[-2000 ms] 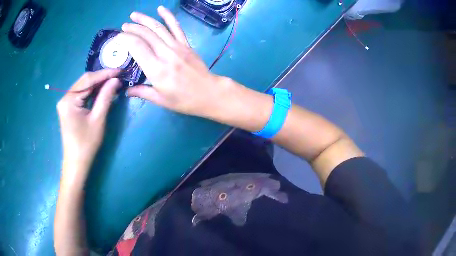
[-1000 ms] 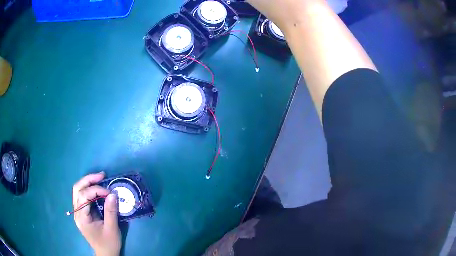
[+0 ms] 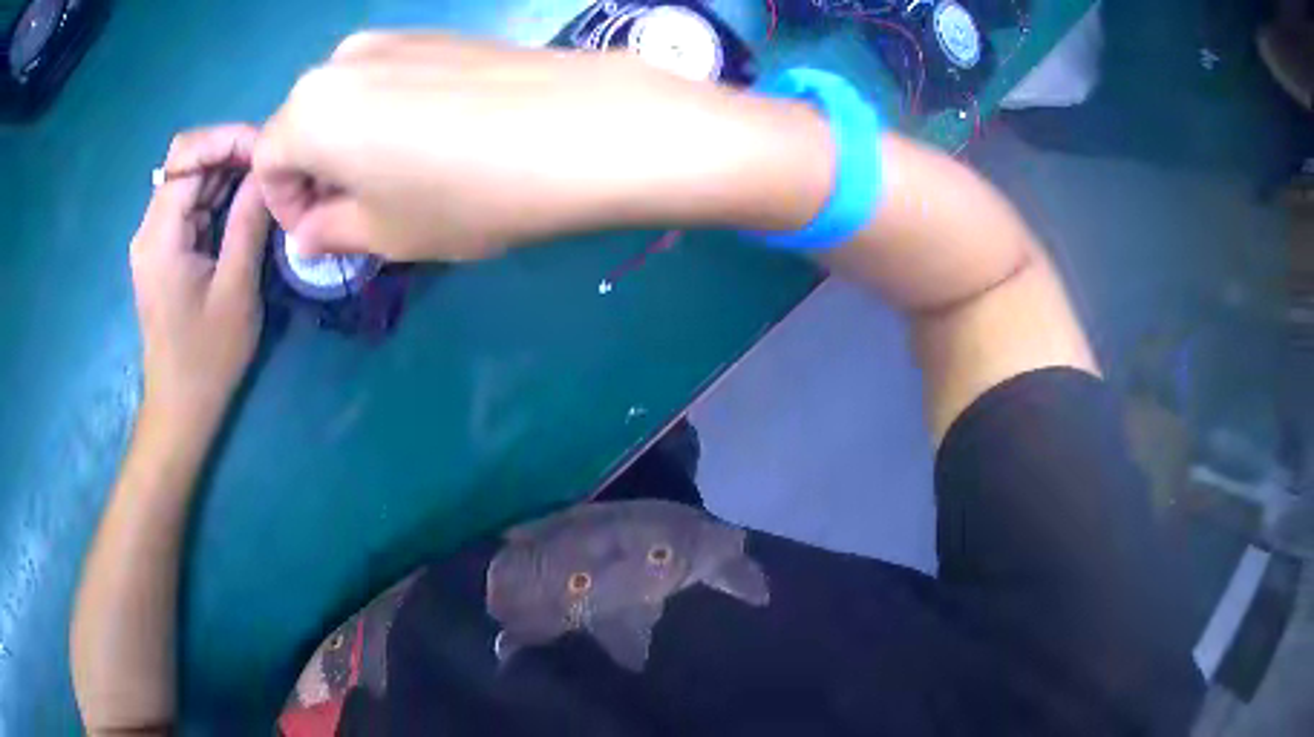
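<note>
A speaker unit [image 3: 334, 271] with a pale round disc and black frame lies on the green table at the left, partly covered by my hands. My left hand [image 3: 195, 245] holds its left side, with the thin lead and small white connector [image 3: 160, 177] by the fingers. My right hand [image 3: 353, 151] is over the top of the speaker, fingers curled together and blurred. What the right fingertips hold, if anything, cannot be told.
Another speaker [image 3: 675, 43] stands beyond my right forearm, its lead ending on the table. More speakers with red wires [image 3: 954, 32] are at the far right edge. A black unit [image 3: 36, 43] is at the top left. The table edge [image 3: 721, 377] runs diagonally before me.
One second ago my right arm reached to the far side, past the row of speakers. Now the right hand is back over the speaker beside my left hand. The view has shifted.
</note>
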